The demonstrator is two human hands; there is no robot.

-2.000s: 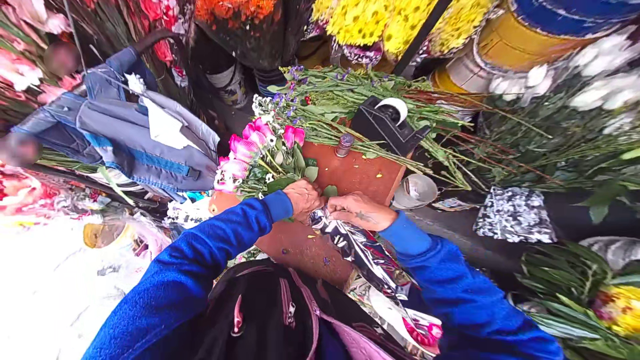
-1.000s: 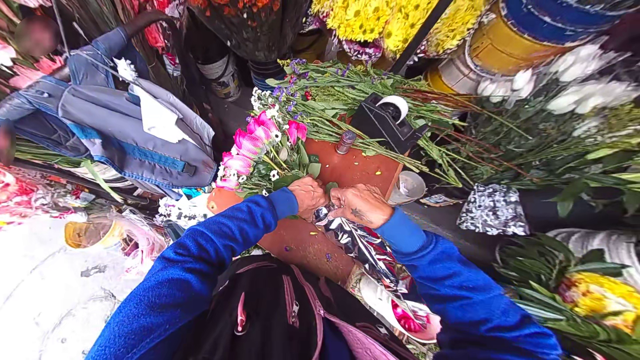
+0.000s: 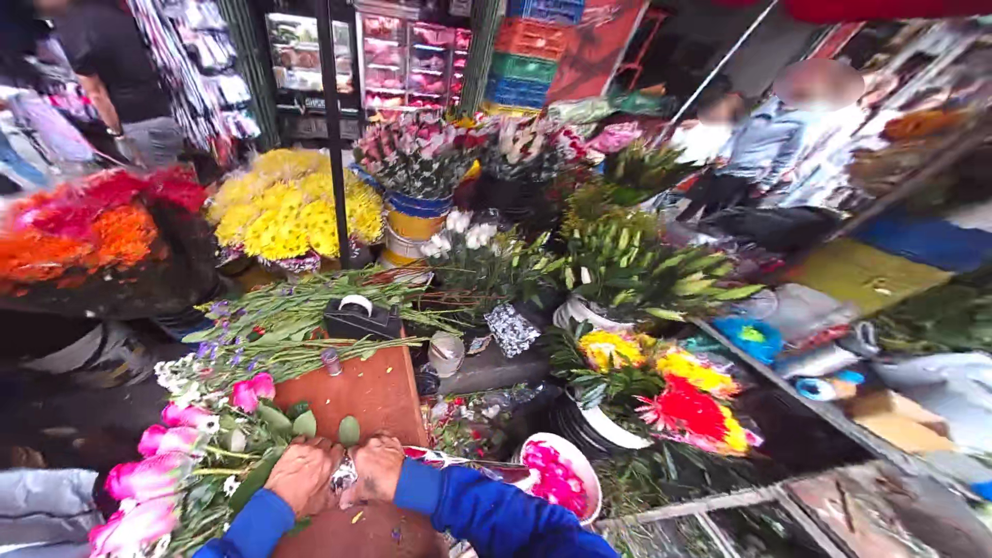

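Observation:
My left hand (image 3: 304,474) is closed around the lower stems of a bouquet of pink roses (image 3: 147,480) with small white flowers and green leaves. The blooms point to the left. Close beside it, my right hand (image 3: 377,467) grips patterned wrapping at the stems, and a bit of shiny wrap shows between the hands. Both hands are over the near part of a reddish-brown board (image 3: 380,391). Farther back on the board stand a small jar (image 3: 332,362) and a black tape dispenser (image 3: 363,319) with a white roll.
Cut green stems (image 3: 271,310) lie behind the board. Yellow chrysanthemums (image 3: 294,205), white flowers (image 3: 461,232) and orange flowers (image 3: 124,232) stand beyond. To the right are a white bucket of pink petals (image 3: 562,477), a red and yellow arrangement (image 3: 686,411) and a metal-edged frame (image 3: 790,403). People are in the background.
The view has swung up and to the right, now taking in more of the market. Both hands remain together at the bouquet's stems.

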